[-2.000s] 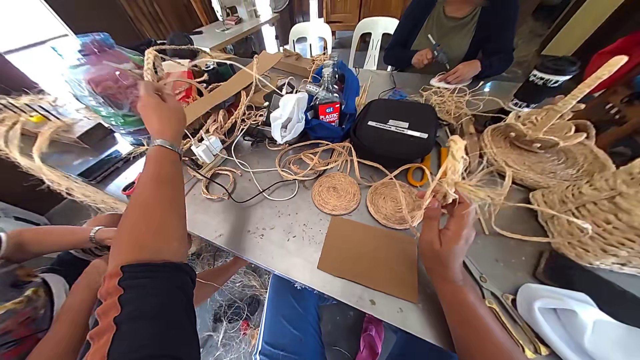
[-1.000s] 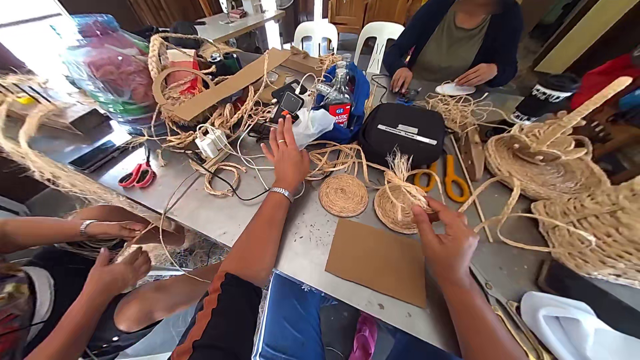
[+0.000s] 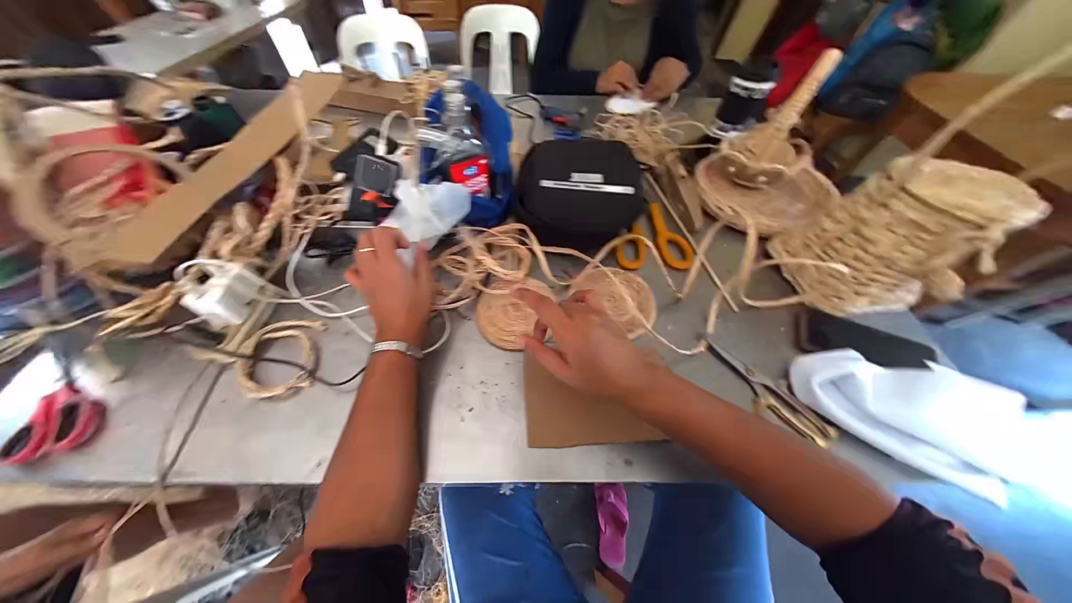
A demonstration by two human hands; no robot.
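My left hand (image 3: 391, 285), with a ring and a bracelet, is at a crumpled translucent plastic bag (image 3: 427, 209); whether its fingers grip the bag is unclear. My right hand (image 3: 590, 343) reaches over two round coiled fiber mats, the left one (image 3: 502, 322) and the right one (image 3: 624, 293). Its thumb and index finger are apart, with nothing visible between them. Below that hand lies a brown cardboard piece (image 3: 569, 410). A loose fiber braid (image 3: 494, 251) curls behind the mats.
Orange-handled scissors (image 3: 662, 243) lie by a black case (image 3: 579, 188). Metal scissors (image 3: 779, 394), a woven basket (image 3: 888, 243) and white cloth (image 3: 904, 410) are at right. A white adapter (image 3: 219, 293) and red scissors (image 3: 54, 423) are at left. A person sits opposite.
My right hand has let go of the frayed fiber bundle and moved left over the mats. My left hand, at far left two seconds ago, is now near the plastic bag. The view has shifted.
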